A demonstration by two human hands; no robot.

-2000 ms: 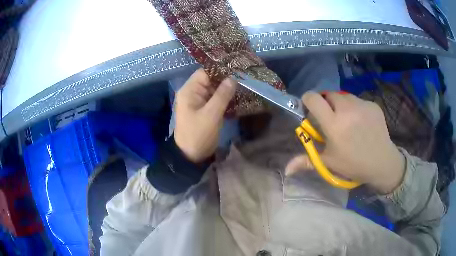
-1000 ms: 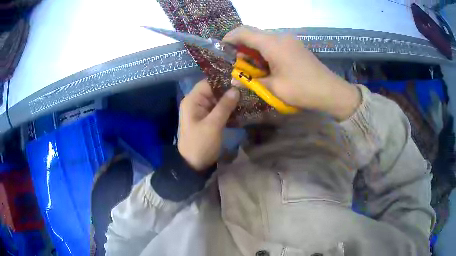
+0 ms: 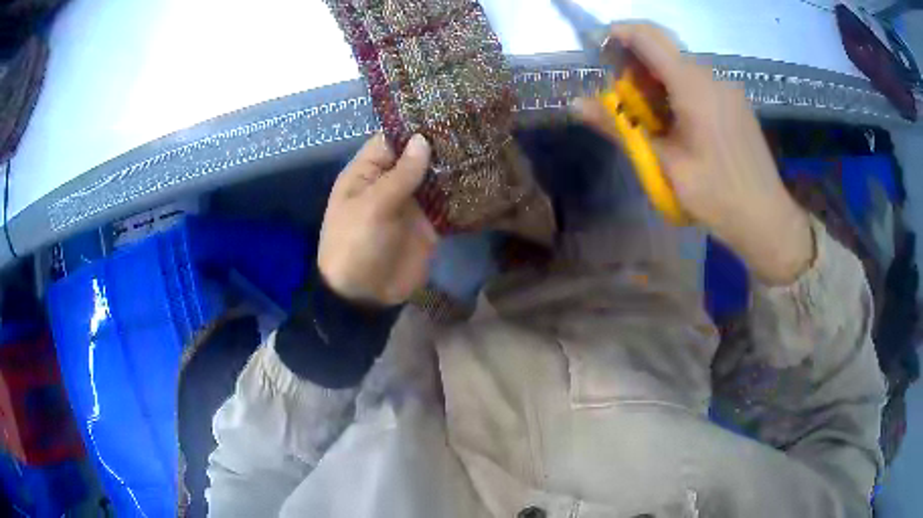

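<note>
The plaid tweed piece (image 3: 445,91) runs from the top edge of the view over the table edge, and its lower end hangs above my lap. My left hand (image 3: 372,218) pinches its left edge between thumb and fingers, just below the ruled edge. My right hand (image 3: 708,142) is to the right of the tweed and apart from it. It holds the fabric scissors (image 3: 648,157) by the yellow and red-orange handles. The blades point up and left over the white table and are blurred and partly cut off by the top edge.
The white table (image 3: 202,81) has a grey measuring scale (image 3: 233,152) along its front edge. A blue crate (image 3: 121,374) is below left, with a red crate (image 3: 40,405) beyond it. Another blue crate (image 3: 850,187) with cloth is below right. A dark red object (image 3: 875,61) lies top right.
The scissors first swung up left across the tweed, then moved right, away from it, with my right hand. My left hand has shifted slightly left, still pinching the tweed, whose lower end now hangs straighter.
</note>
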